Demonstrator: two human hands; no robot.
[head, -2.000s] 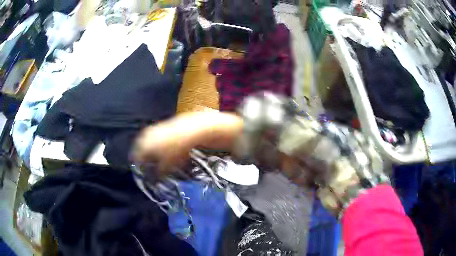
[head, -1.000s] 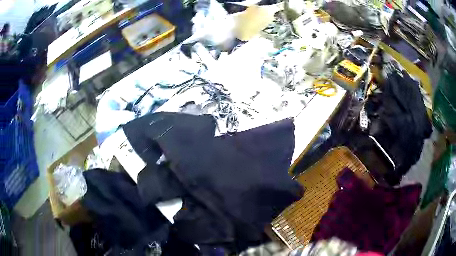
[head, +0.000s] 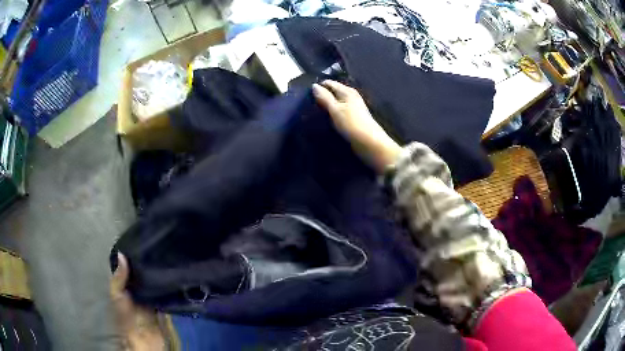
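A dark navy denim garment (head: 205, 185) is spread over my lap. An opening in it with a whitish edge and grey reverse side faces up near the lower middle. My right hand (head: 349, 116) pinches the garment's far upper part near the table. My left hand (head: 130, 312), blurred and partly hidden, is at the garment's lower left end with a fingertip on its edge. Near-black denim panels (head: 425, 96) lie on the white table just beyond. Yellow scissors (head: 530, 66) lie near the table's right edge.
A cardboard box (head: 127, 103) with clear bags stands at the upper left, beside a blue crate (head: 58, 72) on the grey floor. A woven chair (head: 507, 179) with maroon cloth (head: 548, 240) is at right. A printed black apron (head: 384, 336) is below.
The view has swung left and down. The navy garment is now over my lap with both hands on it. Earlier, my right arm reached across and a dark pile lay at the lower left.
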